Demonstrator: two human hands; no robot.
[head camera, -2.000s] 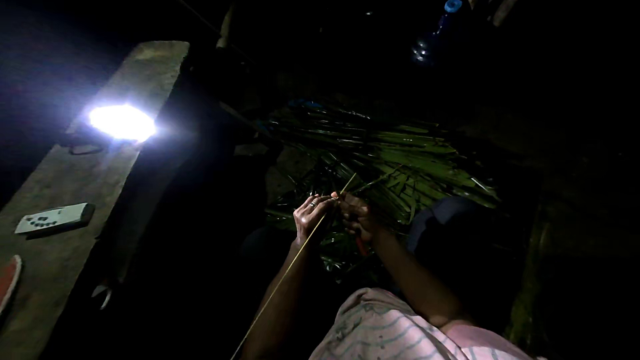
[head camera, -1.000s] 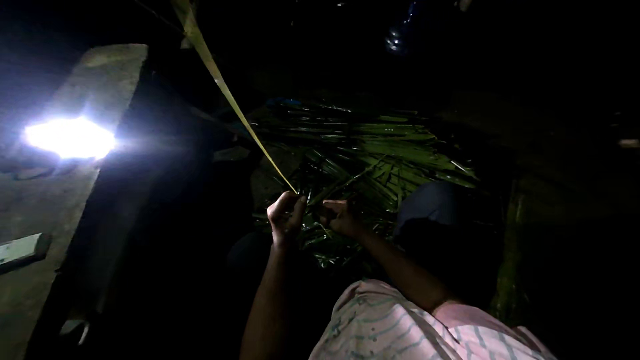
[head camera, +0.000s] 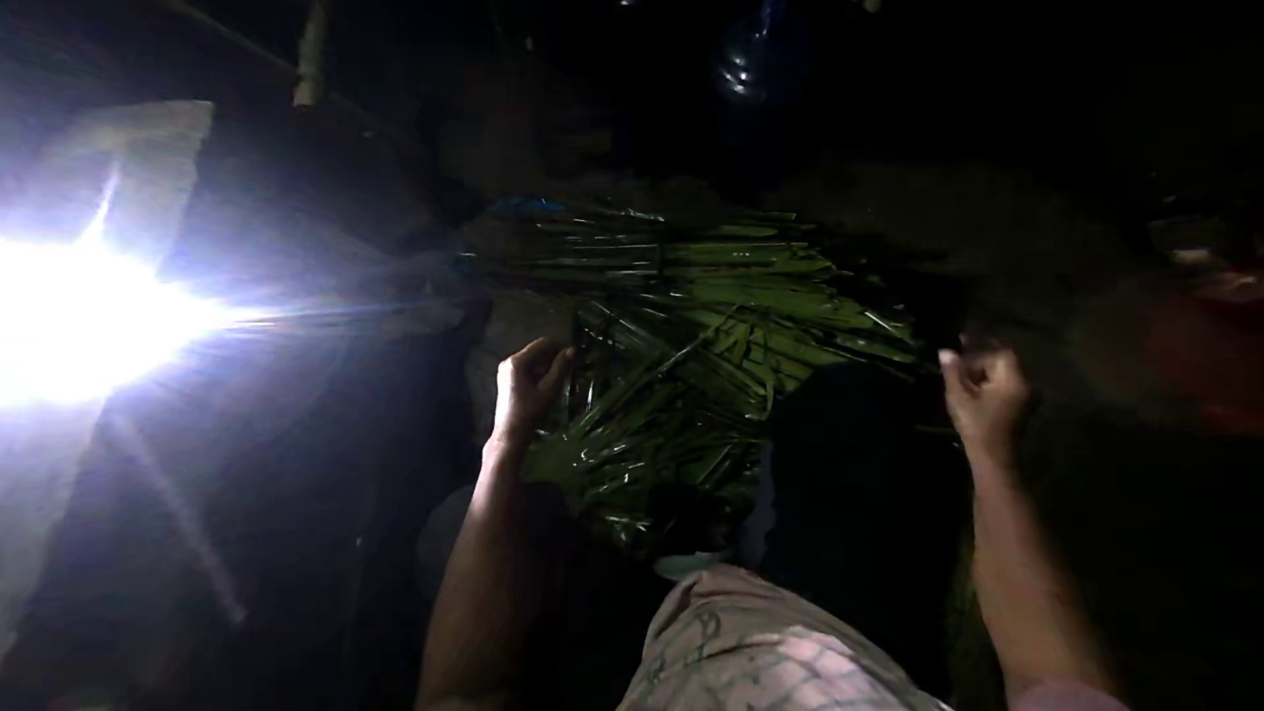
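A pile of long green leaf strips (head camera: 750, 286) lies on the ground ahead of me, loosely tangled at its near side. My left hand (head camera: 533, 380) is at the pile's left edge, its fingers curled; whether a thin strip is between them cannot be made out. Off the pile's right end, my right hand (head camera: 987, 390) is raised with curled fingers and is slightly blurred. Anything small in it is lost in the dark. The two hands are wide apart.
A very bright lamp (head camera: 89, 316) glares at the left on a board or bench (head camera: 158, 148). A bluish clear plastic bottle (head camera: 746, 74) stands beyond the pile. Something red (head camera: 1215, 346) is dimly visible at the far right. Patterned cloth (head camera: 760, 652) covers my lap.
My hands were close together over the leaves and are now far apart, the right one out to the right. The long yellowish strip at my left hand no longer shows. The view has shifted.
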